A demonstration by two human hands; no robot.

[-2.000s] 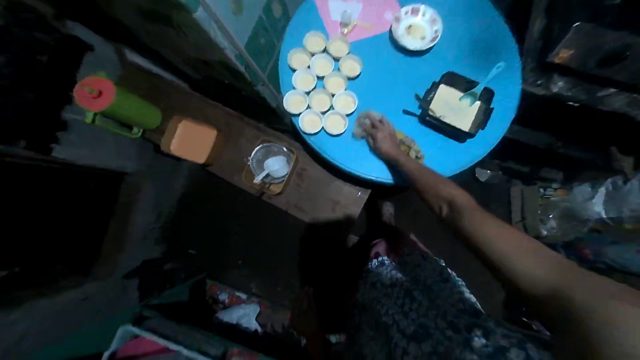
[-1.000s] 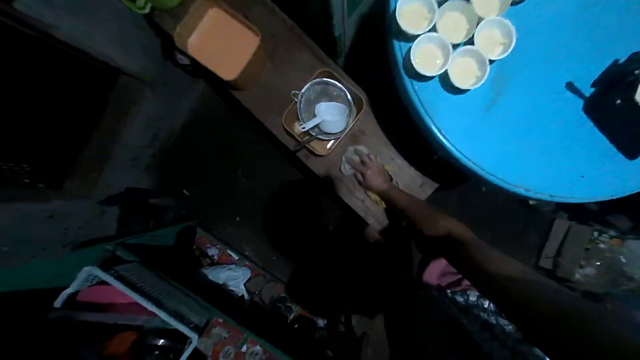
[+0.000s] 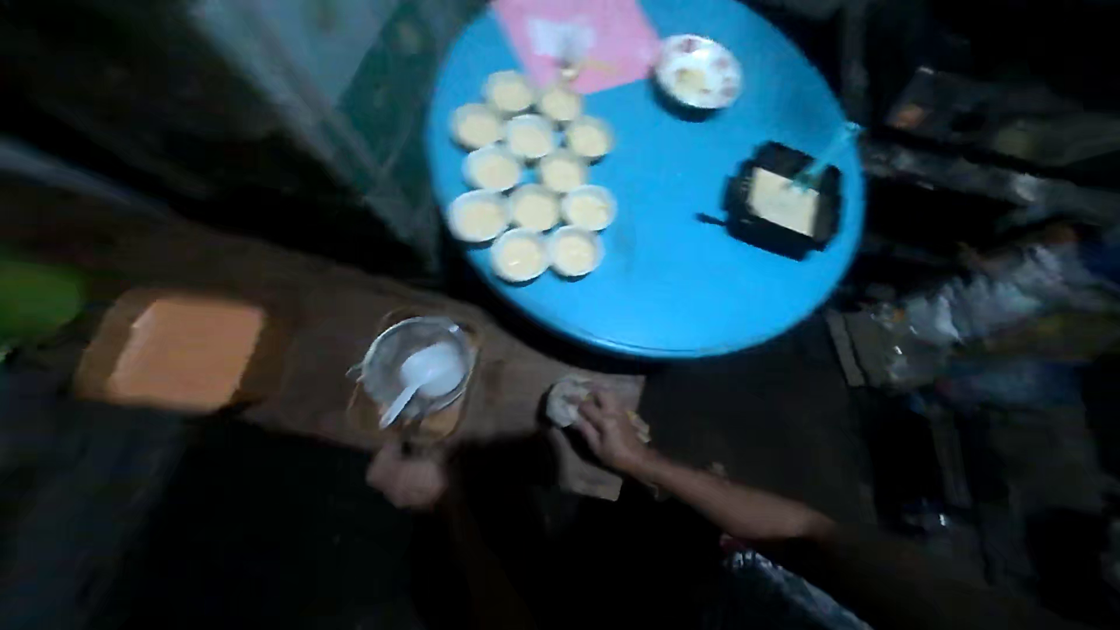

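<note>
My right hand (image 3: 612, 430) presses on a crumpled pale cloth (image 3: 570, 402) at the right end of a wooden bench (image 3: 516, 385). At the near edge of that bench, my left hand (image 3: 408, 477) is closed around what looks like the dark handle of a metal strainer (image 3: 381, 359); blur and shadow hide part of the grip. A white plastic scoop (image 3: 435, 369) lies inside the strainer, which sits over an orange-brown square container (image 3: 442, 423).
Beyond the bench stands a round blue table (image 3: 665, 297) with several cups of pale batter (image 3: 534, 208), a patterned bowl (image 3: 698, 74), a black pan (image 3: 787, 203) with a turquoise utensil (image 3: 822, 157), and a pink sheet (image 3: 604, 35). An orange container (image 3: 188, 350) is at left.
My right hand and the cloth have gone from the blue table's edge to the bench. My left hand has come into view at the strainer. The view has swung away from the table and back.
</note>
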